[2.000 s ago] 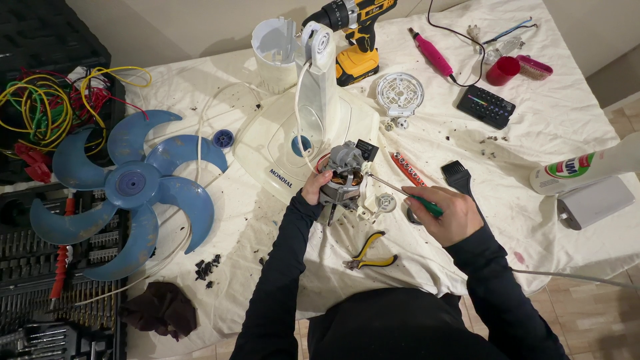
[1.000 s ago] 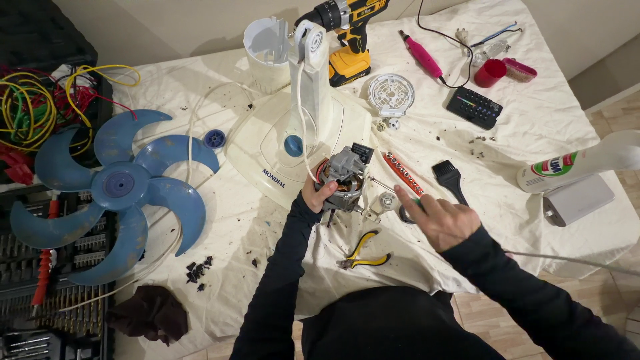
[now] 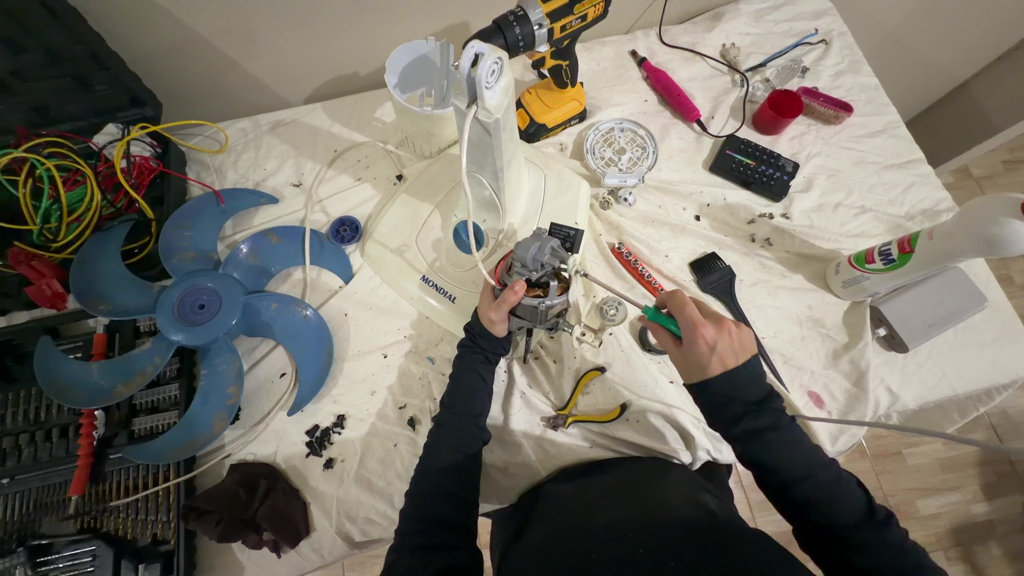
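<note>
My left hand point(image 3: 502, 308) grips the fan's electric motor point(image 3: 541, 280), with its copper winding showing, in front of the white fan base point(image 3: 416, 248). In my right hand point(image 3: 708, 336) is a screwdriver with a green handle point(image 3: 661, 321); its shaft points left, and its tip is at or close to the motor's right side. Whether the tip touches a screw cannot be told. A white cable runs from the fan's neck point(image 3: 488, 136) down to the motor. Just right of the motor lie a small round metal part point(image 3: 612, 311) and a red socket rail point(image 3: 637, 270).
Yellow-handled pliers point(image 3: 586, 402) lie below the motor. A blue fan blade point(image 3: 198, 308) and an open tool case point(image 3: 48, 448) are at left. Behind stand a cordless drill point(image 3: 552, 96) and a white housing point(image 3: 420, 88). A black brush point(image 3: 720, 280), spray bottle point(image 3: 904, 256) and grey box point(image 3: 928, 308) are at right.
The screwdriver and my right hand have tilted a little, with the hand's fingers shifting on the handle. My left hand has stayed on the motor throughout.
</note>
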